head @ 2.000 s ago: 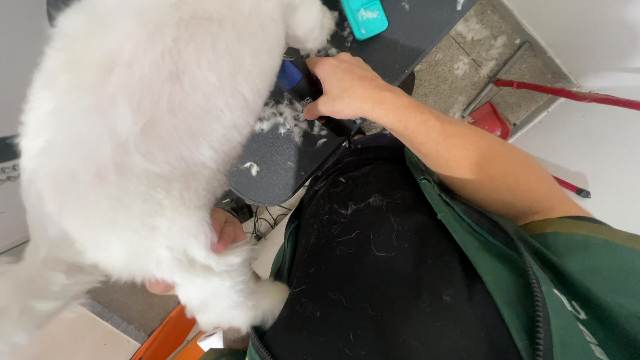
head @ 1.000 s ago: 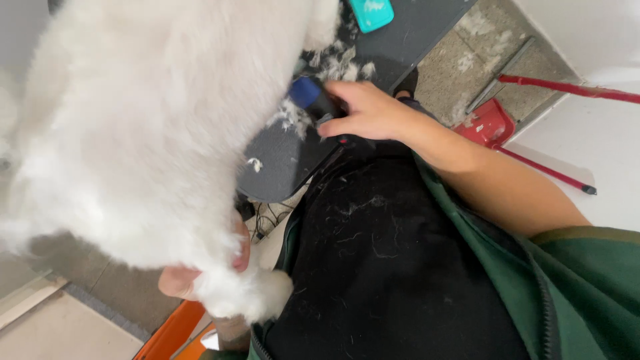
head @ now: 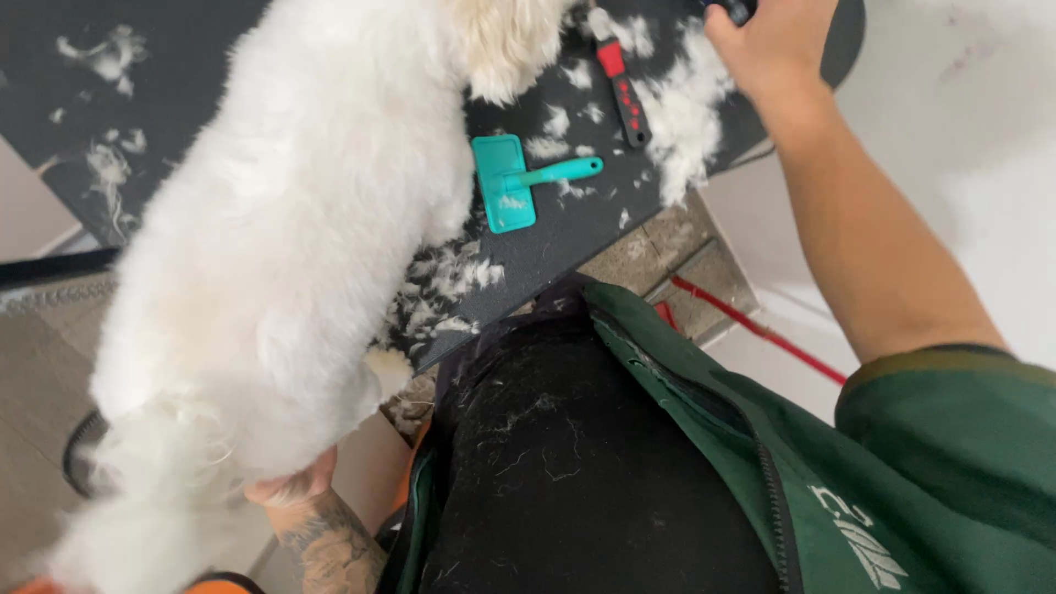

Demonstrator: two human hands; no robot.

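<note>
A white long-haired dog (head: 289,190) stands along the left half of the view, its rear toward the lower left. Under its hindquarters is my left hand (head: 295,485), partly hidden by the fur, its fingers against the dog. My right hand (head: 771,45) reaches to the top right edge, closed around a dark hair clipper (head: 733,10) that is largely out of frame. A teal slicker brush (head: 505,186) lies beside the dog on the black grooming table (head: 540,260). Farther right rests a comb-like tool with a red and black handle (head: 629,107).
Clumps of cut white fur (head: 681,115) are scattered over the table. A red pole (head: 759,330) slants across the right, by a white wall (head: 973,148). Tiled floor (head: 672,239) shows beyond the table edge. Something orange (head: 219,584) lies at the bottom left.
My right hand has moved away from my body to the far right end of the table, with the clipper. The view has shifted, bringing the whole slicker brush and the red-handled tool into sight.
</note>
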